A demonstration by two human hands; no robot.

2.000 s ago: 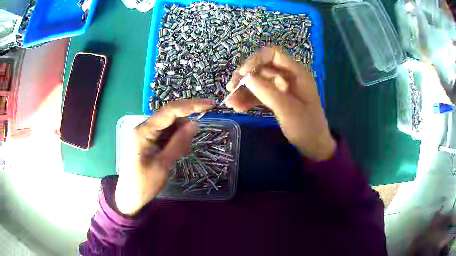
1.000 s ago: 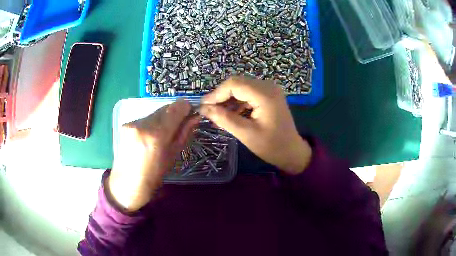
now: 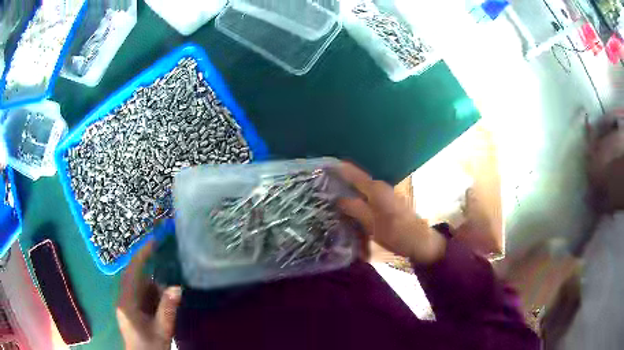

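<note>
The clear plastic box (image 3: 198,236) is lifted and slightly blurred in front of my body, with many thin metal pins (image 3: 280,219) in it. My right hand (image 3: 386,215) grips its right end. My left hand (image 3: 147,301) is at the lower left, just off the box's left end, with thumb and fingers apart and nothing visible in it. The blue tray (image 3: 75,198), full of short metal sleeves (image 3: 150,143), lies behind and to the left; the box overlaps its near right corner.
A smartphone (image 3: 58,294) lies at lower left. Empty clear boxes (image 3: 274,34) and a clear box of thin metal parts (image 3: 393,37) are at the back. Smaller containers (image 3: 34,137) are at upper left. A cardboard box (image 3: 486,219) and part of a person (image 3: 602,205) are at right.
The view has turned to the right. My hands have parted from the small part held between them. My right hand has taken hold of the clear box and it is raised; my left hand is lower.
</note>
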